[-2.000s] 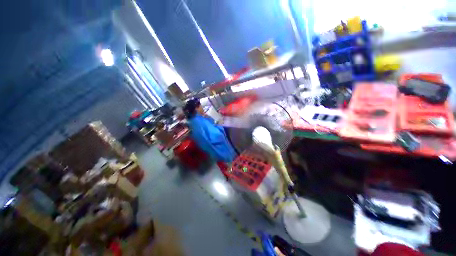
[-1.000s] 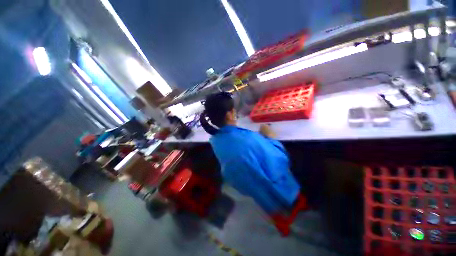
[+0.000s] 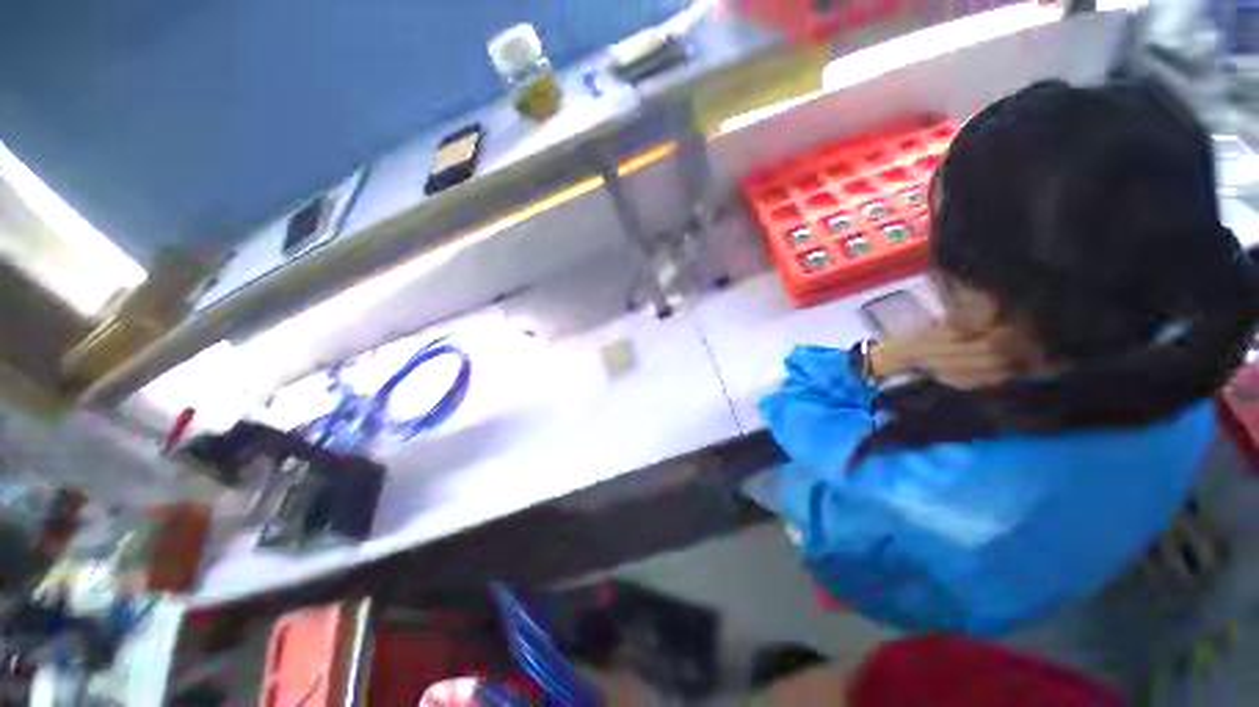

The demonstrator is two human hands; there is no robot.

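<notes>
Neither of my hands shows clearly. At the bottom edge, blurred skin beside a dark red sleeve looks like part of my arm; any hand there is cut off or too blurred to read. On the white bench [image 3: 552, 449], a black box-like fixture [image 3: 341, 495] stands at the left near the front edge, with a small red lever behind it. Blue cable [image 3: 439, 408] lies coiled behind and right of the fixture. A small flat beige square [image 3: 619, 358] lies farther right on the bench.
A co-worker in a blue smock [image 3: 1015, 483] leans over the bench at right, beside a red compartment tray [image 3: 849, 207]. The raised shelf holds a dark phone [image 3: 454, 158], a lidded jar [image 3: 536, 91] and a pale board. A blurred red tray [image 3: 307, 656] is at bottom left.
The view has swung left and come closer to the bench. The co-worker now appears large at right; the fixture and blue cable have come into view. The lower red crate has left the picture.
</notes>
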